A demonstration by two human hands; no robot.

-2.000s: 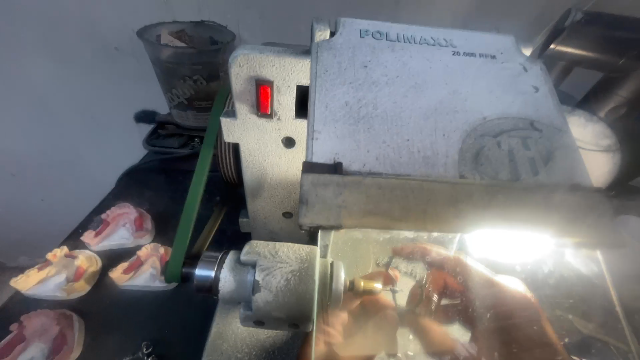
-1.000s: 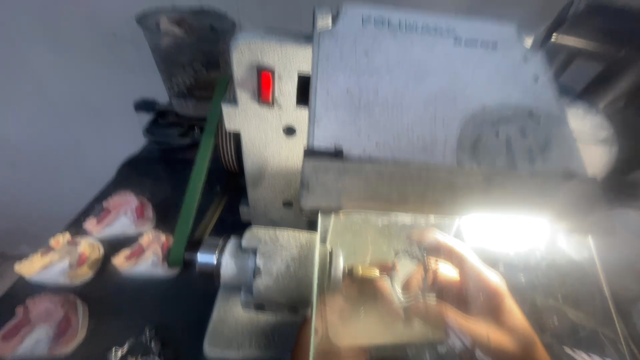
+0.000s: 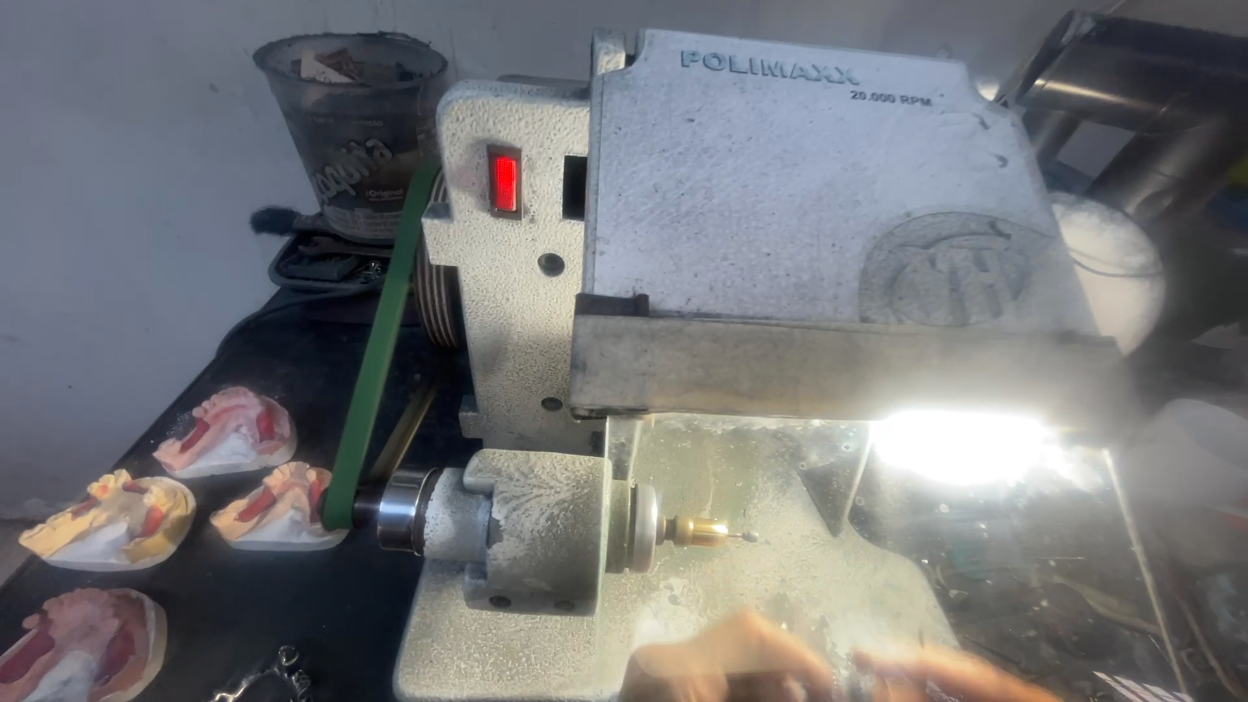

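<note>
A bench polishing lathe fills the middle, its red rocker switch lit. From its spindle a brass chuck holds a small round-tipped bur, with nothing touching it. My left hand is blurred at the bottom edge, below the bur, behind the transparent shield. To its right, my right hand shows only in part. Whether either hand holds something is hidden by blur and the frame edge.
Dental casts with pink and red material, one of them a yellowish cast, lie on the dark bench at left. A green belt runs down to the spindle pulley. Behind it stands a plastic tub of scraps. A metal framework lies near the front.
Both hands have moved down from the bur toward the bottom edge. In the earlier frames they were close around the bur with a small metal piece, which is now out of sight.
</note>
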